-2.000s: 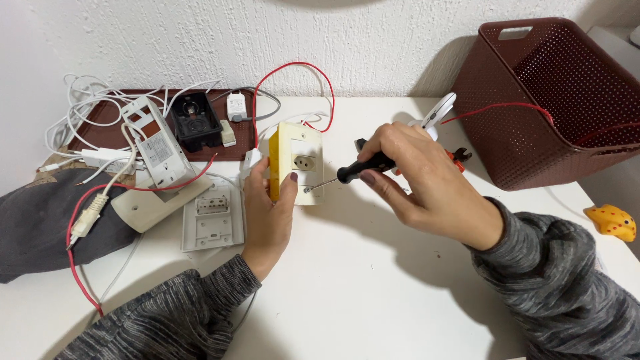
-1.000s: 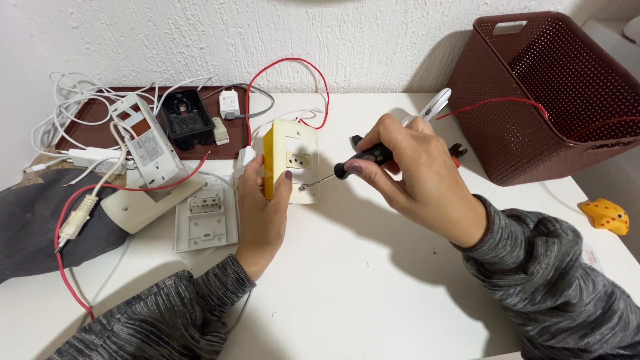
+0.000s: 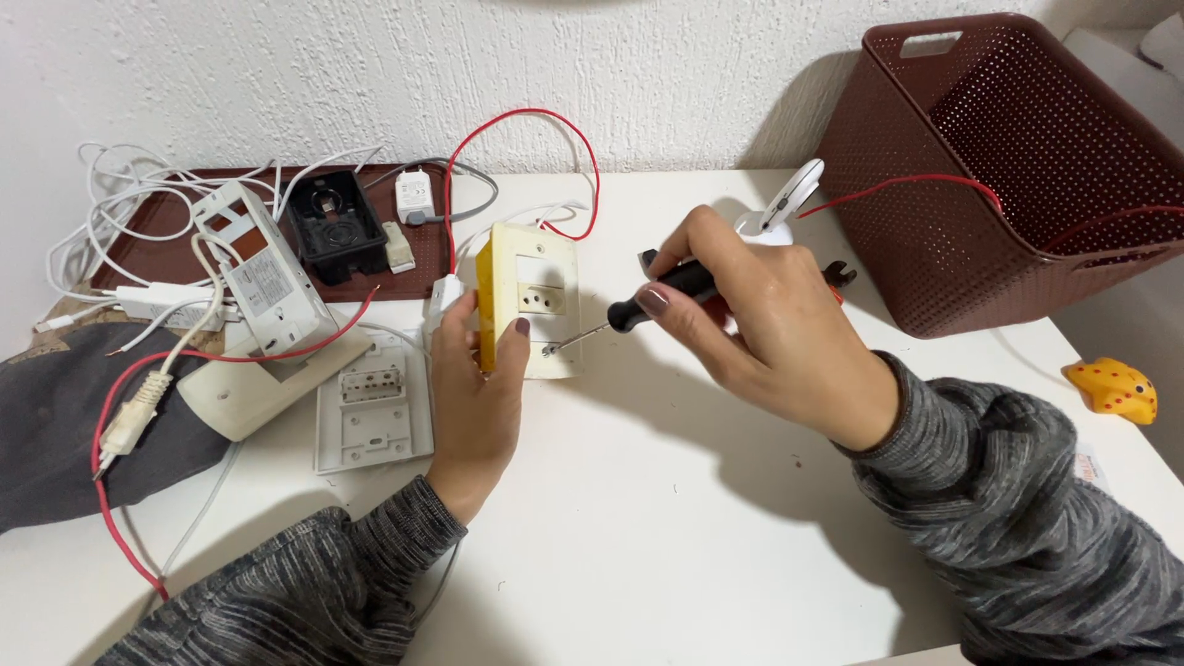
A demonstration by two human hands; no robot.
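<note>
My left hand [image 3: 481, 398] grips the lower left side of a cream socket faceplate [image 3: 538, 242] on a yellow electrical box [image 3: 485, 305], with the thumb on the plate's front. The plate has a socket outlet [image 3: 540, 299] in its middle. My right hand [image 3: 768, 324] is closed around the black handle of a screwdriver [image 3: 661, 296]. The screwdriver's tip meets the screw position [image 3: 548, 351] near the plate's lower edge. A red wire [image 3: 527, 112] loops up behind the box. Left of my left hand lies a white wall plate with a socket [image 3: 375, 425].
A brown perforated basket [image 3: 925, 222] stands at the back right, near a yellow toy [image 3: 1113, 390] and a white round device [image 3: 794, 196]. At the left are a brown tray [image 3: 425, 277], a black box [image 3: 338, 227], tangled white cables [image 3: 102, 208] and grey cloth [image 3: 55, 416].
</note>
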